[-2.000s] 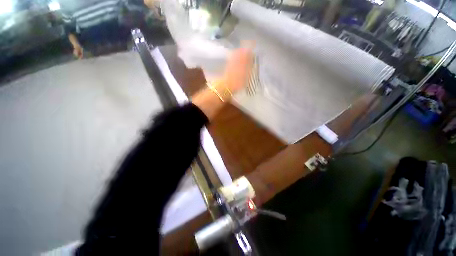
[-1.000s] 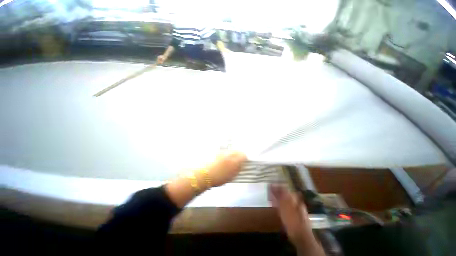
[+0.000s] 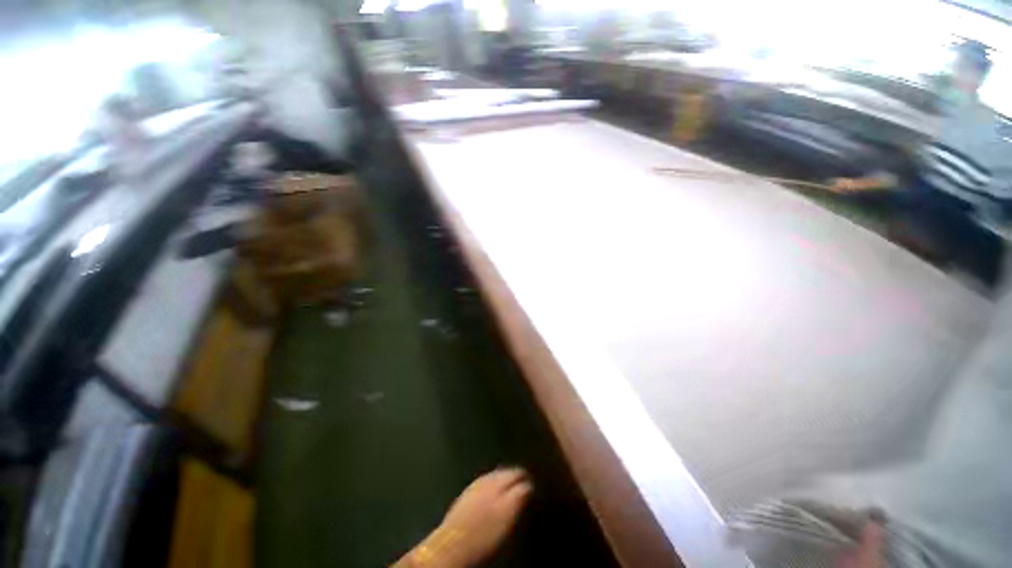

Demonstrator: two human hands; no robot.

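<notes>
The striped fabric ply point(image 3: 710, 300) covers the long table and runs away from me, with a loose, raised and folded part at the lower right. A white underlay paper strip point(image 3: 629, 427) shows along its near edge. My left hand point(image 3: 486, 516), with a gold bracelet, is curled beside the table over the floor, with nothing visible in it. My right hand point(image 3: 868, 544) is blurred and mostly cut off by the bottom edge. It appears to hold the gathered fabric.
A person point(image 3: 963, 166) across the table holds a long thin wooden stick point(image 3: 755, 178) over the cloth. White paper rolls point(image 3: 494, 108) lie at the far end. A brown box point(image 3: 300, 239) and benches stand left of the green aisle floor point(image 3: 366, 444), which has scraps on it.
The view has swung left along the table; the cutter rail and fabric roll are out of view. My left hand has left the fabric. My right hand is now at the gathered cloth.
</notes>
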